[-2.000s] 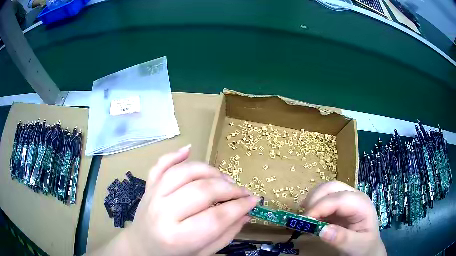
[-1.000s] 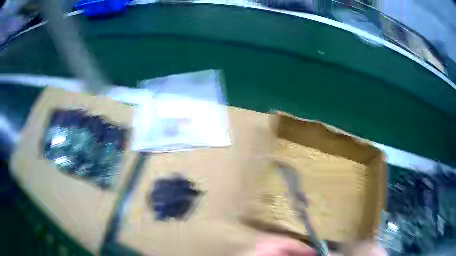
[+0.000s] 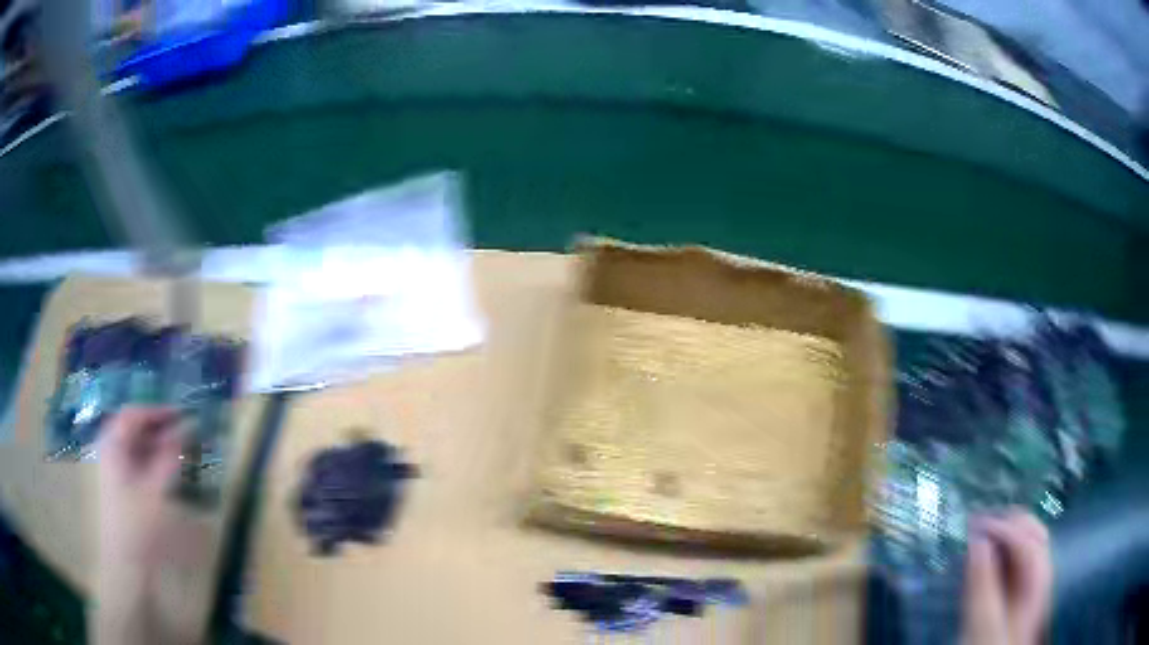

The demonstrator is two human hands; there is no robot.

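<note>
The frame is blurred. My left hand (image 3: 145, 460) is at the front of the row of green-black circuit boards (image 3: 91, 384) on the left cardboard. A slim upright strip shows beside its fingers; whether they grip it I cannot tell. My right hand (image 3: 1011, 561) is at the front edge of the right batch of boards (image 3: 983, 435), fingers close together; any hold is unclear. The open cardboard box (image 3: 725, 284) holds small gold parts (image 3: 706, 378). A pile of flat black pieces (image 3: 350, 491) lies left of it. Dark parts (image 3: 643, 596) lie in front of it.
A translucent plastic bag (image 3: 365, 296) lies behind the black pile. A grey post (image 3: 120, 164) stands at the back left. The green conveyor belt (image 3: 529, 151) runs across behind the bench. A blue bin (image 3: 208, 40) is at the top left.
My hands held a lit board over the box's front edge two seconds ago. They are now far apart, left hand at the left boards, right hand at the right batch. The view swung and came back.
</note>
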